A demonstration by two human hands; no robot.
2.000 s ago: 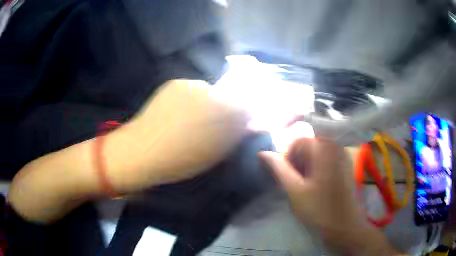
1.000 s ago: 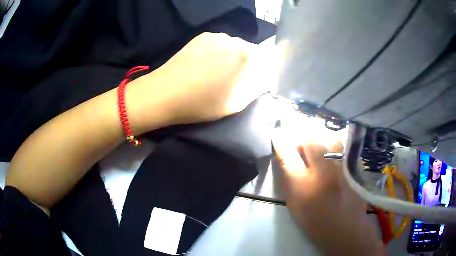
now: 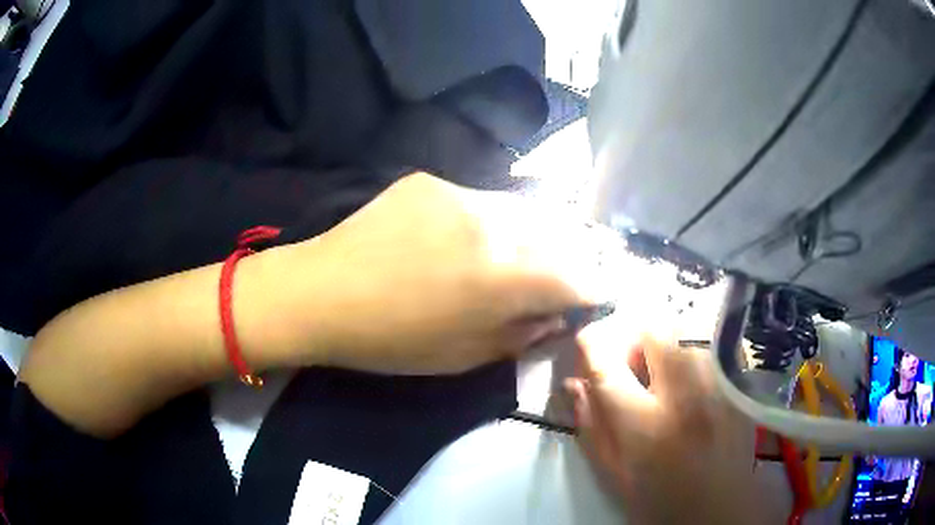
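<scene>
Black fabric (image 3: 390, 420) lies over the left and middle of the table, with a white paper label (image 3: 329, 494) on it near the bottom. My left hand (image 3: 441, 277), with a red cord bracelet, reaches across the fabric and pinches its edge just left of the needle area. My right hand (image 3: 666, 420) is below the machine head, its fingertips close to the same edge in the lamp's glare; whether they grip cloth cannot be told. The grey-white sewing machine head (image 3: 748, 123) is at the upper right. Glare hides the needle and presser foot.
Scissors with a yellow-orange handle loop (image 3: 817, 451) and a red one lie right of my right hand, partly behind a pale curved guard (image 3: 800, 418). A lit smartphone (image 3: 894, 431) is at the right edge. The white table surface (image 3: 482, 482) shows at the bottom.
My left hand has moved down and right, towards my right hand. The fabric's edge has shifted with it. Two seconds ago the view was blurred and the machine head looked farther up.
</scene>
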